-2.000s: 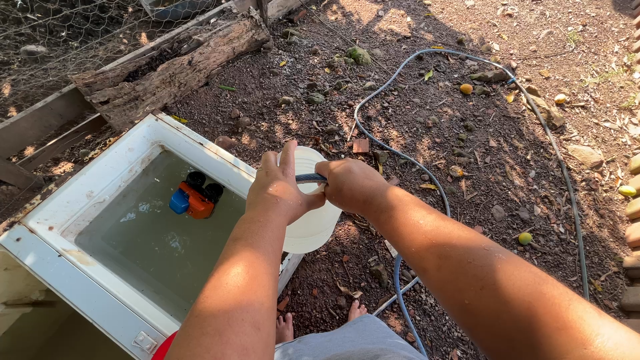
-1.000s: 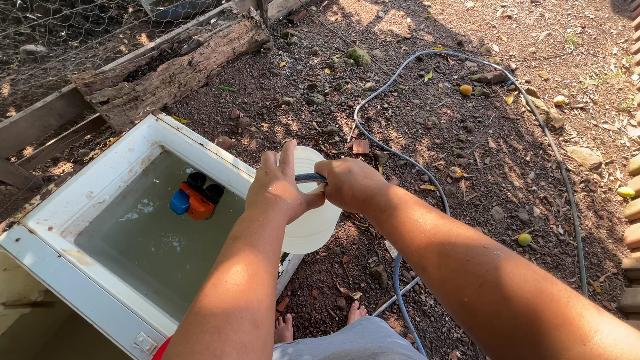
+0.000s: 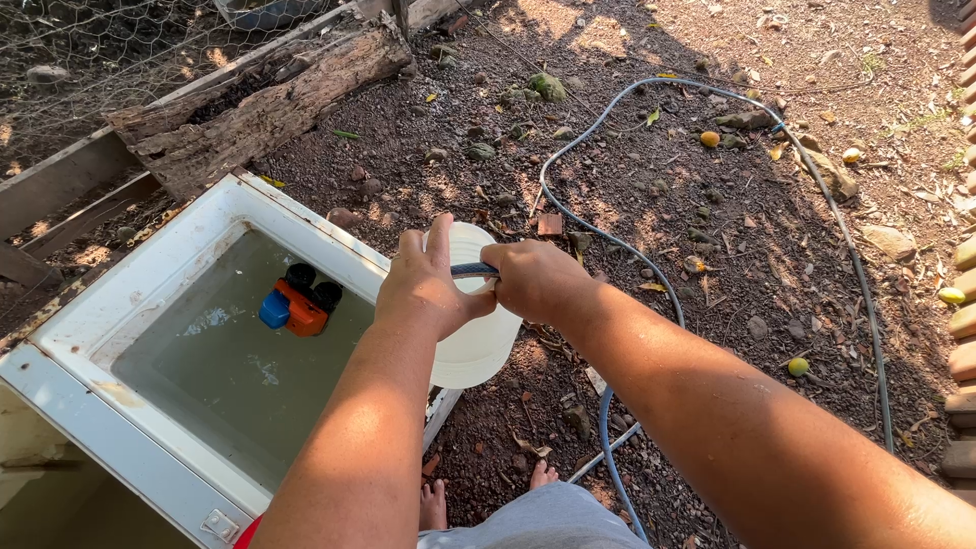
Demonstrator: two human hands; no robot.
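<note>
A short length of dark blue hose (image 3: 474, 270) runs between my two hands, over a translucent white plastic container (image 3: 476, 347). My right hand (image 3: 530, 278) is closed around the hose at the container's right side. My left hand (image 3: 427, 286) is at the container's left side, with raised fingers near its rim and the thumb across its front; whether it grips the hose or the container I cannot tell. To the left, an orange and blue object with black round parts (image 3: 301, 301) sits in the murky water of a white basin (image 3: 160, 305).
A blue-grey garden hose (image 3: 583, 217) loops over the gravelly soil at right. A weathered log (image 3: 267, 103) and wire mesh (image 3: 137, 46) are behind the basin. Stones, a brick piece (image 3: 550, 224) and several fruits lie about. Bare feet (image 3: 433, 503) stand below; stacked roof tiles or logs line the right edge.
The white container now shows more of its side below my hands than two seconds ago. Both hands have stayed in nearly the same place.
</note>
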